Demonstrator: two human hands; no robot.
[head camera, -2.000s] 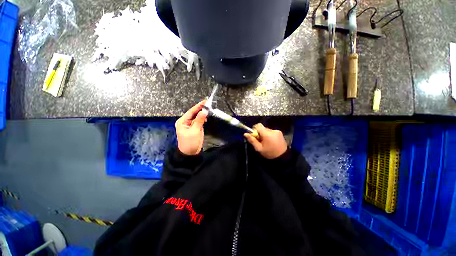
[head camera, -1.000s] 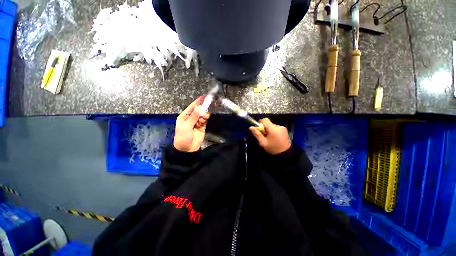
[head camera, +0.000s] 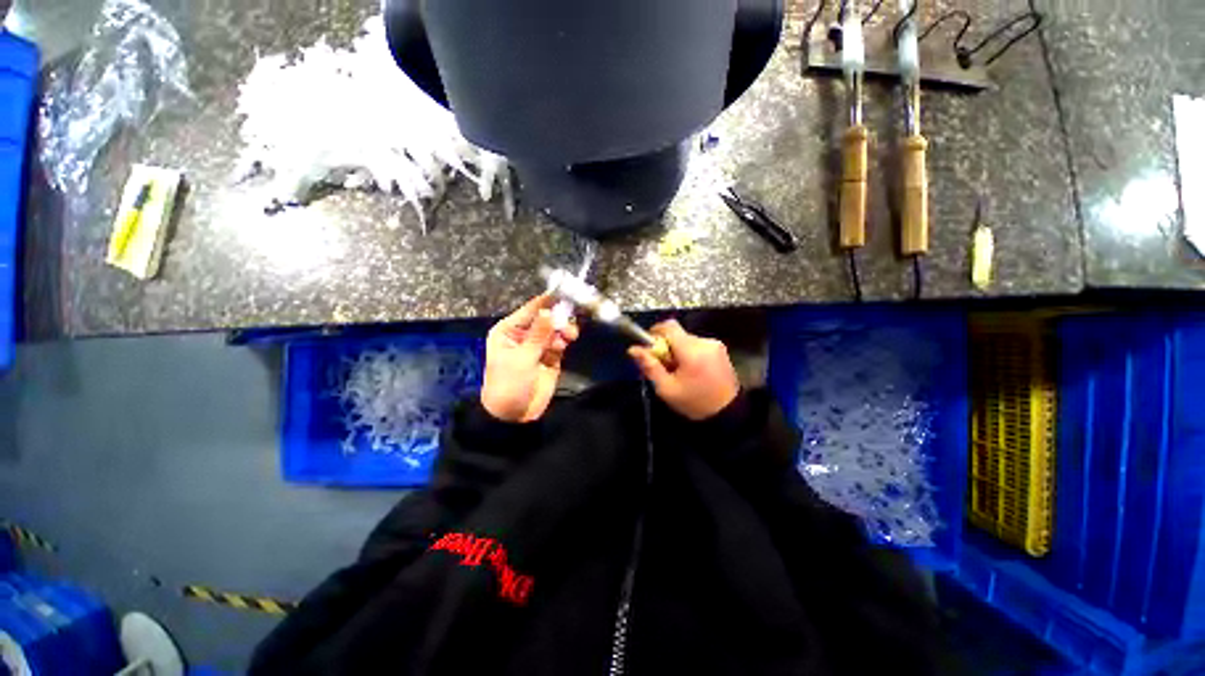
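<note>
My left hand (head camera: 525, 359) holds a small white moulded plastic part (head camera: 563, 312) between thumb and fingers, just in front of the bench edge. My right hand (head camera: 695, 371) is closed on the yellowish handle of a trimming tool (head camera: 603, 310) with a pale shaft. The tool points up and left, and its front end meets or overlaps the white part. The exact contact is blurred. A loose heap of white parts (head camera: 357, 112) lies on the bench at the upper left.
A large dark cylinder device (head camera: 582, 79) stands in front. Black nippers (head camera: 759, 219), two wooden-handled irons (head camera: 855, 188) and a small knife (head camera: 982, 254) lie right. A yellow blade on a pad (head camera: 143, 222) lies left. Blue bins (head camera: 304, 409) sit below, with a yellow crate (head camera: 1011, 436) right.
The tool's front end has come back to the white part, after standing apart from it one second ago. My left hand has moved slightly right and down in the picture. The view has shifted slightly.
</note>
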